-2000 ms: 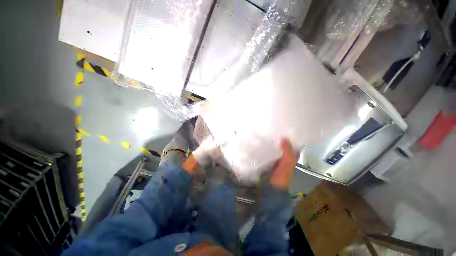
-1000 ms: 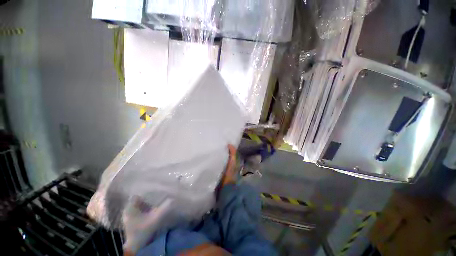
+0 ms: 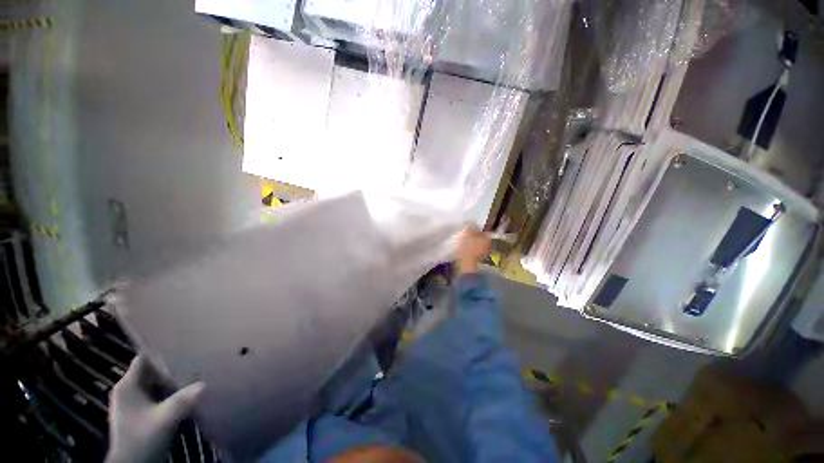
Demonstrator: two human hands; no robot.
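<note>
A large pale flat chassis shell (image 3: 262,298) is tilted in front of me, with a small dark hole in its face. My left hand (image 3: 149,411), in a white glove, holds its lower left edge, with the thumb on the near side and the fingers partly hidden. My right hand (image 3: 472,246), bare, is beyond the shell's right side and closed on thin clear plastic film (image 3: 420,246), which stretches back towards the shell's right edge.
White box-like metal parts (image 3: 289,118) under shiny stretch film (image 3: 506,118) stand ahead. A row of upright rounded panels (image 3: 696,262) is at right. A brown carton (image 3: 732,420) is at lower right, a black slotted rack (image 3: 68,362) at lower left. Yellow-black tape marks the floor.
The shell has turned and now shows a plainer face nearer me. My right hand has moved from its edge away to the right with the film. My left hand has moved to the lower left edge.
</note>
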